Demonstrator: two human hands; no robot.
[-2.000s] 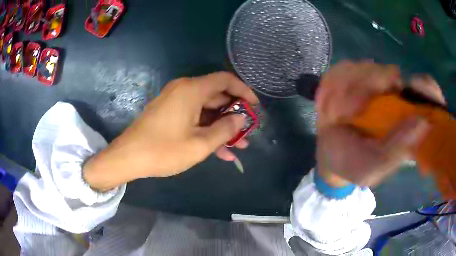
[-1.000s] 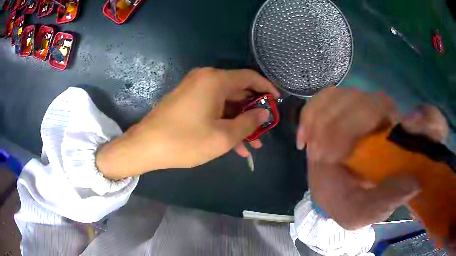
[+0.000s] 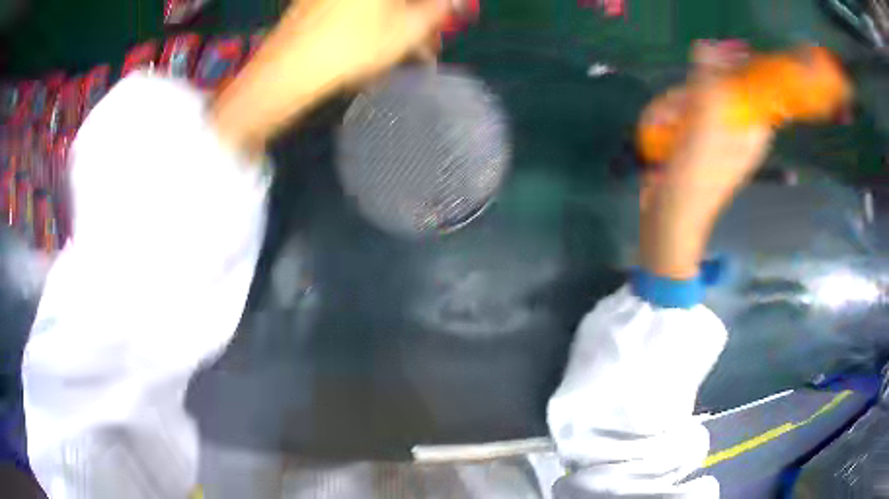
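The view is blurred. My left hand (image 3: 356, 44) reaches to the top edge, beyond the round grey screw plate (image 3: 424, 151). A red housing (image 3: 460, 14) shows at its fingertips, partly cut off by the top edge; its inside cannot be made out. My right hand (image 3: 710, 132) is at the right, closed around the orange electric screwdriver (image 3: 780, 90), which lies crosswise in the hand. The driver's bit cannot be made out. A blue wrist strap (image 3: 673, 287) is on my right wrist.
Rows of red waiting housings (image 3: 34, 146) stand at the left, partly hidden by my left sleeve. Another small red piece (image 3: 606, 6) is at the top edge. A pale strip (image 3: 483, 450) lies along the bench's front edge. Yellow floor line (image 3: 770, 441) shows at lower right.
My left hand has moved up and away with the red housing, past the plate. My right hand has moved up and away with the screwdriver. The view has shifted, showing more waiting housings.
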